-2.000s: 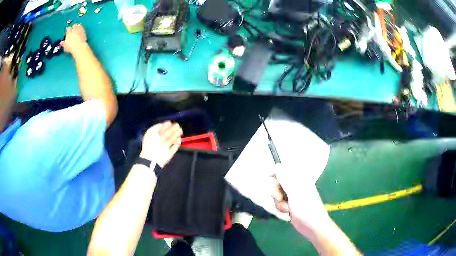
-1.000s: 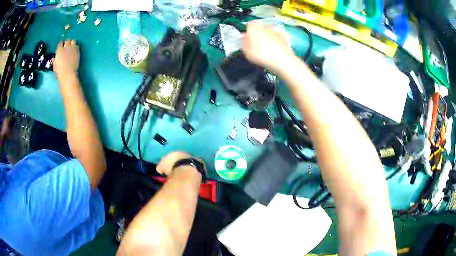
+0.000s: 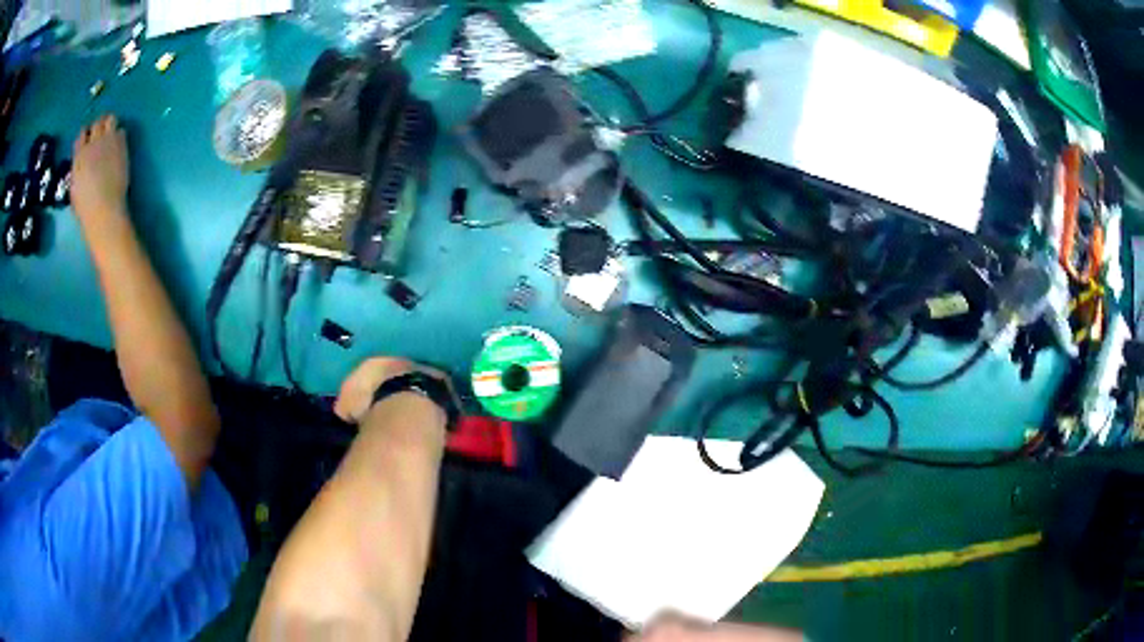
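My left hand [image 3: 376,383], with a dark band on the wrist, is at the bench's front edge beside a red bin rim [image 3: 487,440]; its fingers are blurred and partly hidden. My right hand [image 3: 715,630] shows only as a sliver at the bottom edge, its fingers cut off. A white sheet [image 3: 684,527] lies in front of the bench, between my hands. A flat dark box [image 3: 624,395] sits at the bench edge and borders the sheet. A green disc [image 3: 516,374] lies left of the box.
A soldering station [image 3: 324,211] with cords stands at centre-left. A dark device [image 3: 540,141] and tangled black cables [image 3: 828,345] lie behind and right. Another white sheet [image 3: 866,126] is at the back. A person in a blue shirt [image 3: 119,533] works close on my left.
My right hand was reaching over the back of the bench and is now back at the bottom edge. The thin tool it held two seconds ago no longer shows. The view has shifted.
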